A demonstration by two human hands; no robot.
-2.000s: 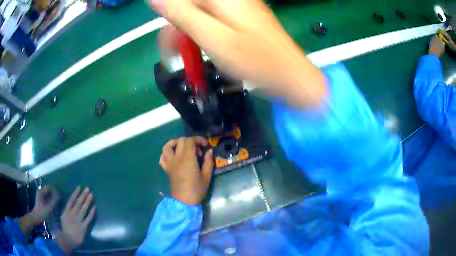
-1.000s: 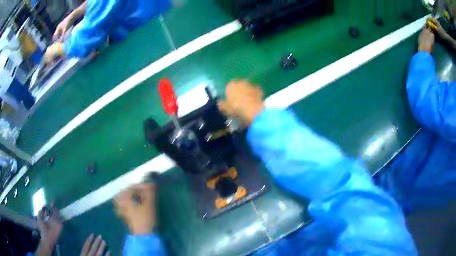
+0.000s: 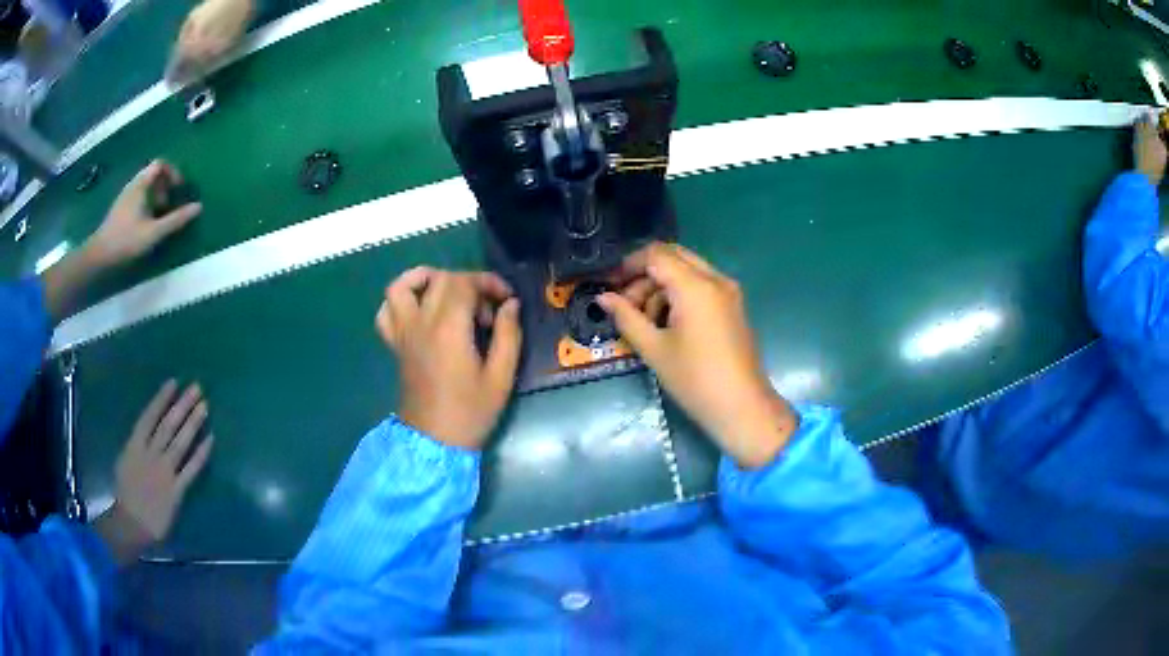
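Note:
The black press fixture (image 3: 564, 151) stands in front of me, its red toggle handle (image 3: 547, 28) upright at the top edge. A round black part (image 3: 592, 315) lies between the orange-brown pieces of the locating nest (image 3: 583, 351). My right hand (image 3: 703, 336) has its thumb and fingertips on this part's right side, partly hiding it and the nest. My left hand (image 3: 451, 352) is at the left edge of the base plate, thumb and fingers closed around a small dark piece (image 3: 485, 322), mostly hidden. The plunger (image 3: 582, 212) is above and behind the nest.
Round black parts (image 3: 321, 171) lie spaced on the green belt (image 3: 397, 135), left and right behind the fixture. White strips (image 3: 872, 128) edge it. Another person's hands (image 3: 144, 218) are at the left, a hand (image 3: 212, 36) at upper left, and a blue sleeve (image 3: 1128, 256) at the right.
My right hand has moved from beside the fixture's upright to the nest. My left hand has come from the left to the base plate. The camera view has shifted; the handle remains up.

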